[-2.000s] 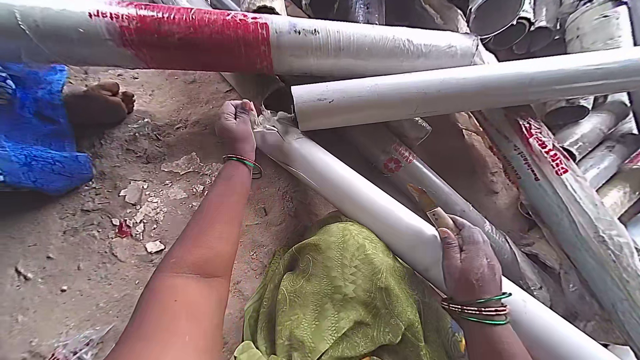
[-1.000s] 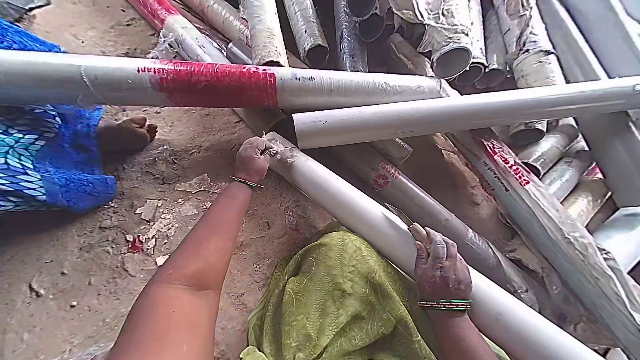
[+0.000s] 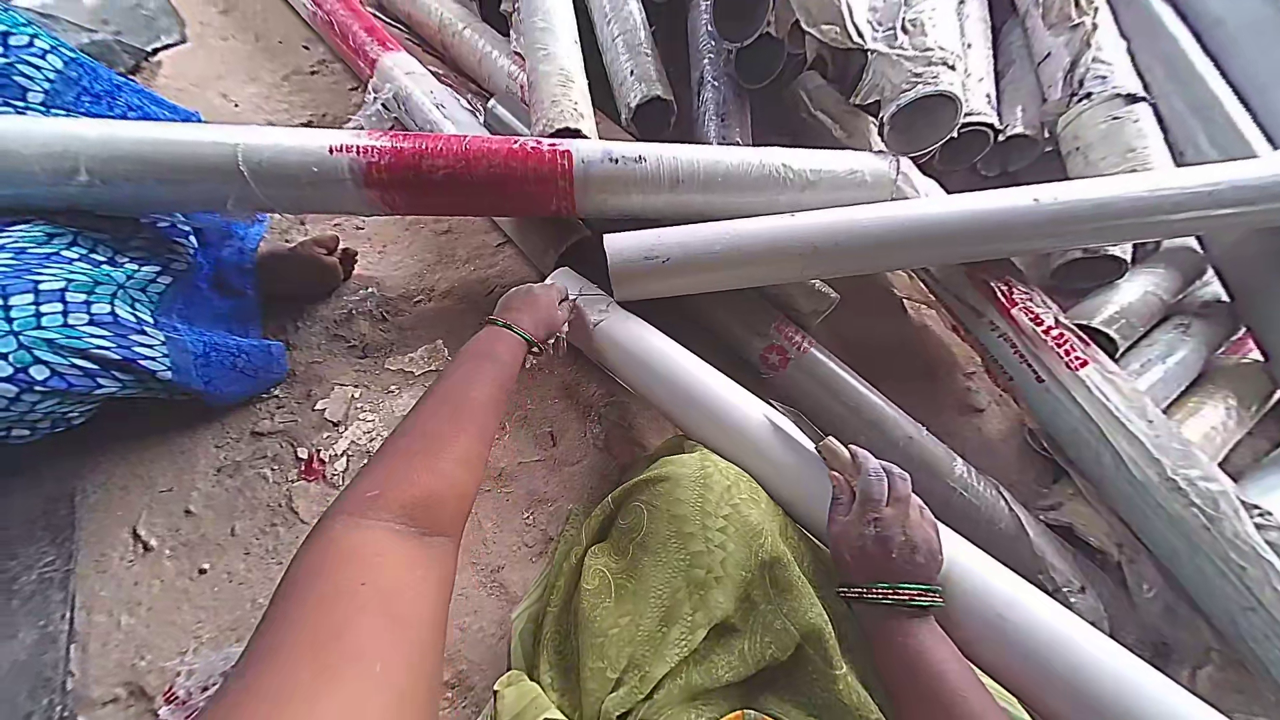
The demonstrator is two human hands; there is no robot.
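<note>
A smooth white pipe (image 3: pixel 720 400) slants across my lap, from the middle of the view down to the lower right. At its upper end my left hand (image 3: pixel 537 310) has its fingers closed on a scrap of thin plastic wrap (image 3: pixel 592 303) by the pipe's rim. My right hand (image 3: pixel 880 510) rests over the pipe's lower part and grips the handle of a knife (image 3: pixel 832 452), whose thin blade points up and left. Green and dark bangles circle both wrists. Green patterned cloth (image 3: pixel 680 590) covers my knee beneath the pipe.
A wrapped pipe with a red band (image 3: pixel 470 175) crosses above, and another bare pipe (image 3: pixel 930 230) lies beside it. Many wrapped pipes (image 3: pixel 1120 410) are piled behind and to the right. At the left, a person's foot (image 3: pixel 305 268) and blue cloth (image 3: pixel 90 320) show on the dirt ground.
The view has shifted, showing more of the pipe pile at the top. My left hand stays at the pipe's upper end, where less loose wrap shows than two seconds ago.
</note>
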